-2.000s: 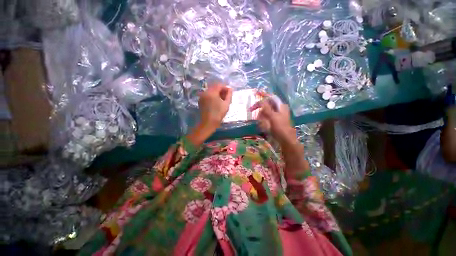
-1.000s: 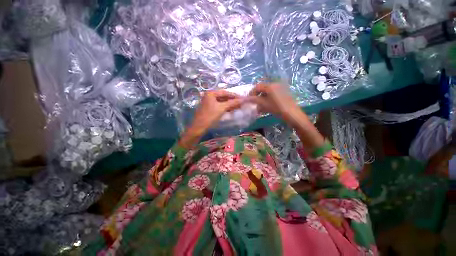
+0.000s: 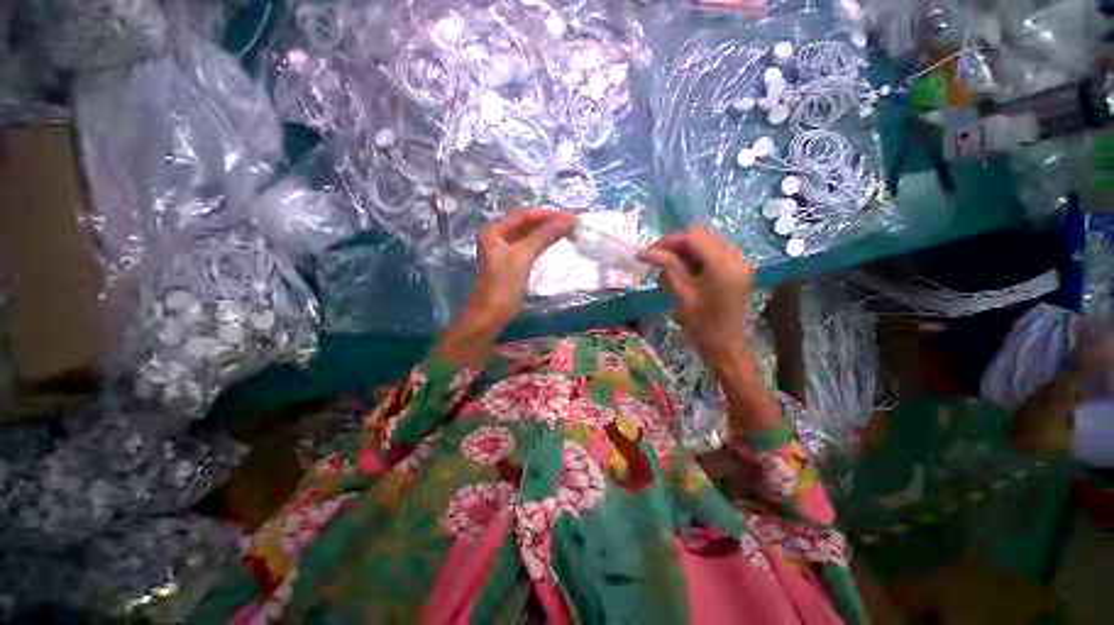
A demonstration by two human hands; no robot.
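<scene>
My left hand (image 3: 507,263) and my right hand (image 3: 711,287) are raised over the bench's near edge. Between them they hold a small clear bag (image 3: 607,247) by its two ends, thumbs and fingers pinched. Whether a coil is inside it cannot be told. Under it, small poly bags with pink-red print (image 3: 564,271) lie at the bench edge. Beyond my hands is a wide pile of packed coils (image 3: 489,110), shiny in clear bags. Right of it, loose coiled white cords (image 3: 821,165) with round white end pieces (image 3: 792,186) lie on a clear sheet (image 3: 696,122).
Bulging clear sacks of coils (image 3: 220,324) stand at the left beside a brown cardboard box (image 3: 49,244). White cables (image 3: 843,354) hang at the bench edge on the right. A green-yellow object (image 3: 931,90) and a dark fixture lie far right. A person's blurred arm (image 3: 1051,409) shows at the right edge.
My hands were close together over the bag a second ago. They are now apart, with my right hand moved right and nearer me, and the bag stretched between them. The view has shifted slightly.
</scene>
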